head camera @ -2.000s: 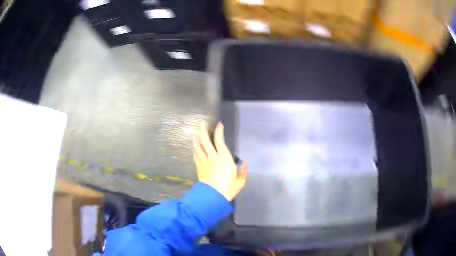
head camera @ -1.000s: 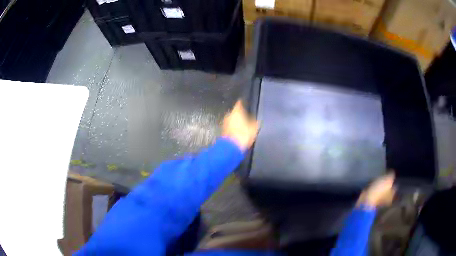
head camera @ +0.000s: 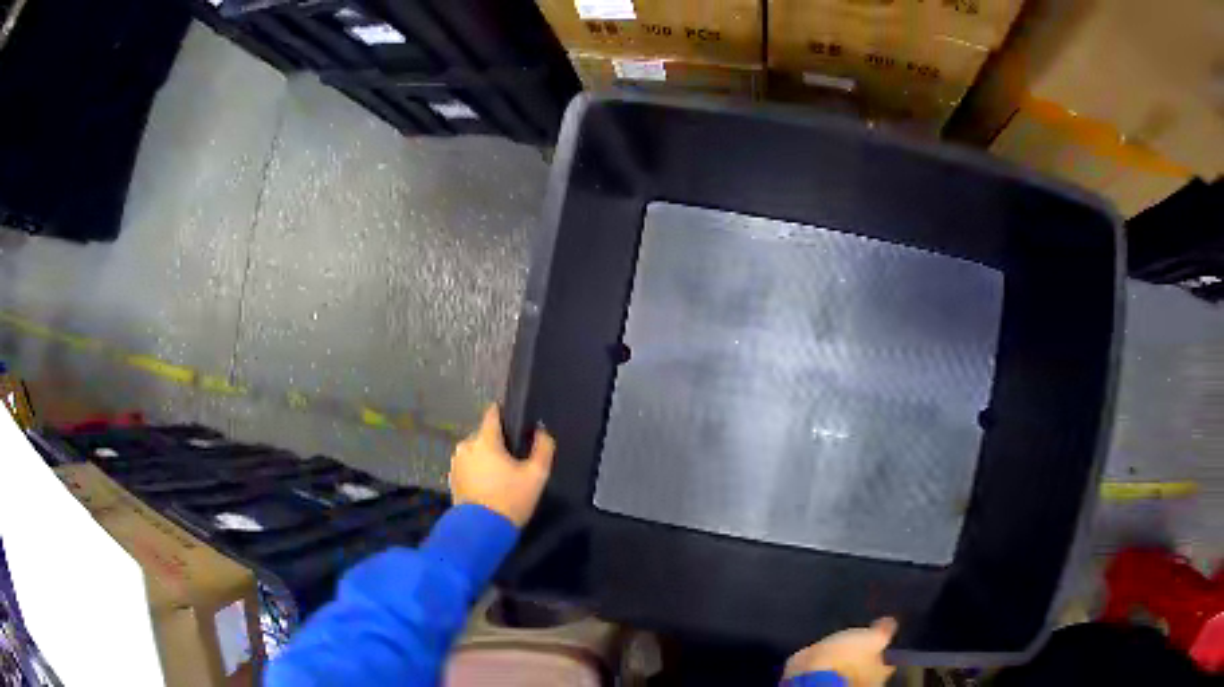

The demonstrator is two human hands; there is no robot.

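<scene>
A large black crate [head camera: 779, 611] with a deep rim fills the middle and right of the view, seen from above and slightly turned. A pale greyish sheet [head camera: 805, 389] lies flat on its bottom. My left hand [head camera: 501, 467] grips the crate's left rim near the lower left corner, fingertips on the edge. My right hand [head camera: 843, 654] holds the crate's near rim at the bottom of the view, partly cut off by the picture's edge. Both hands are bare, with blue sleeves.
Brown cartons [head camera: 873, 40] are stacked beyond the crate. Black crates [head camera: 443, 61] stand at the upper left, and more black crates [head camera: 289, 497] at the lower left beside a brown carton [head camera: 175, 570]. Grey floor [head camera: 363, 255] with a yellow line lies left. A red thing [head camera: 1161, 597] is at the lower right.
The crate has shifted left and down from its place one second ago, and shows more squarely. Both hands have moved left and down with it, and both now grip its rim.
</scene>
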